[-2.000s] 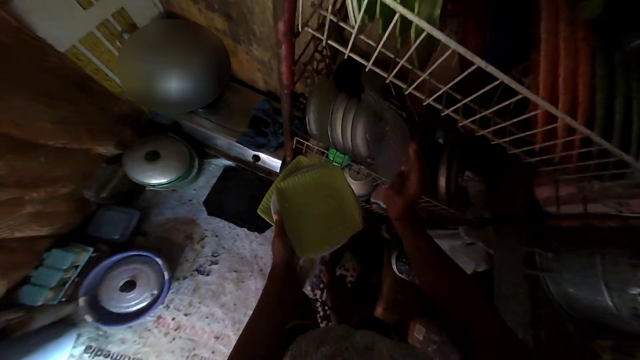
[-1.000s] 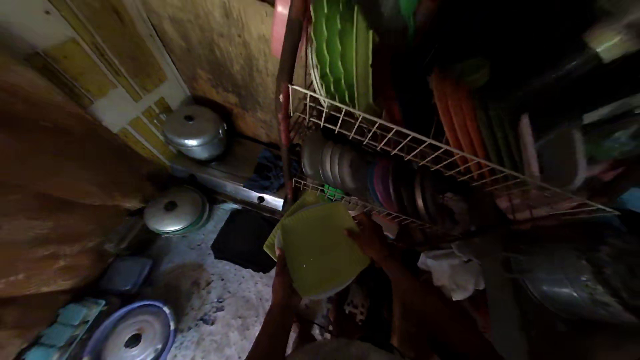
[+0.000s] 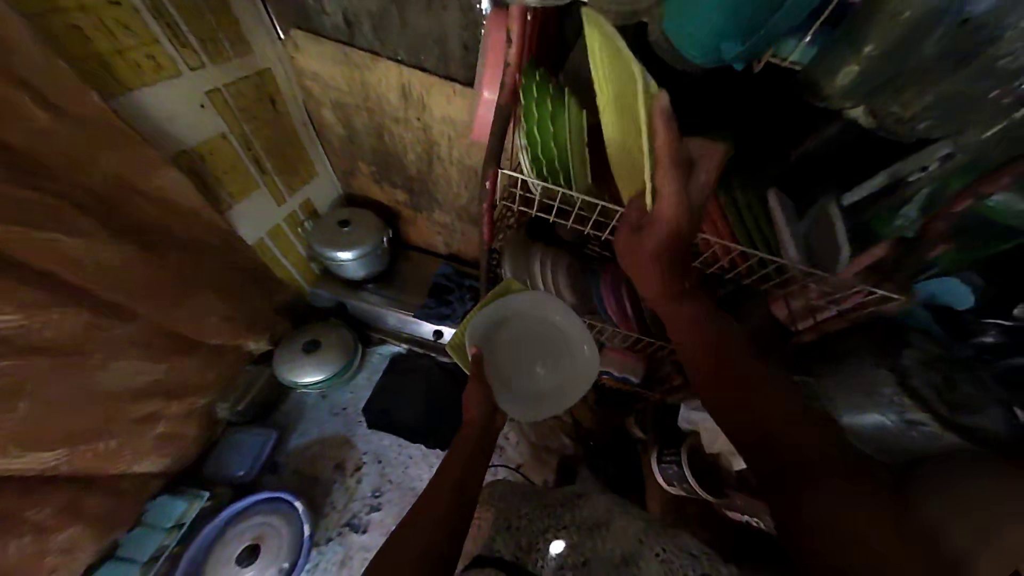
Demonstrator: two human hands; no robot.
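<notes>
My left hand (image 3: 480, 392) grips a round white plate (image 3: 534, 356) by its left edge, with a yellow-green square plate (image 3: 460, 340) behind it. My right hand (image 3: 664, 216) holds another yellow-green plate (image 3: 620, 104) on edge at the upper tier of a white wire dish rack (image 3: 560, 204). Green wavy-edged plates (image 3: 552, 132) stand in that tier, left of the held plate. On the lower tier, round plates (image 3: 544, 268) stand upright, partly hidden behind the white plate.
A lidded metal pot (image 3: 350, 244) rests on a stove (image 3: 400, 316) at the left. Below are a second lidded pot (image 3: 314, 356), a black cloth (image 3: 416, 400) and a purple-rimmed basin (image 3: 296, 512). A brown curtain (image 3: 104, 320) hangs at far left.
My right hand has moved up to the rack's upper tier with a yellow-green plate, which was in the stack before. The white plate now shows on top in my left hand.
</notes>
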